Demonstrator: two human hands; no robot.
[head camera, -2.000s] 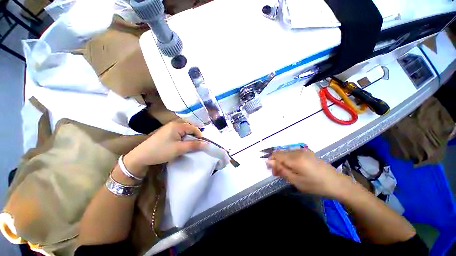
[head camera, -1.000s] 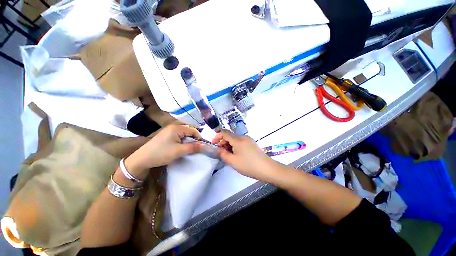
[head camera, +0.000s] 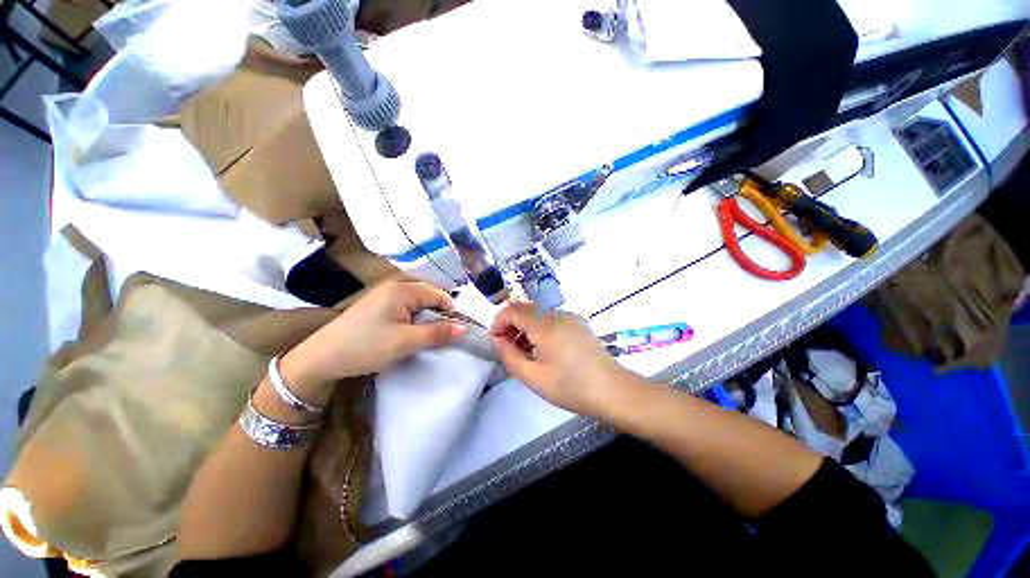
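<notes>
My left hand (head camera: 378, 327) pinches the narrow brown folded edge of the tan garment (head camera: 124, 395) between thumb and fingers. White cloth (head camera: 424, 423) hangs under that hand, and the tan cloth bunches at the left over the table edge. My right hand (head camera: 548, 352) pinches the end of the same edge, close to my left fingertips, just below the presser foot area (head camera: 534, 277). The fingers hide the exact grip. Thread snips (head camera: 655, 336) lie on the table just right of my right hand, partly behind it.
The white sewing machine head (head camera: 508, 102) spans the top, with a black cloth band (head camera: 802, 90). Red-handled scissors (head camera: 762, 251), a yellow-orange handle and a black-and-yellow screwdriver (head camera: 836, 224) lie at the right. A blue bin (head camera: 960, 418) holding scraps is below right.
Two seconds ago my right hand held the snips near the table's front. It has let them go on the table and moved left to the folded edge beside my left fingers.
</notes>
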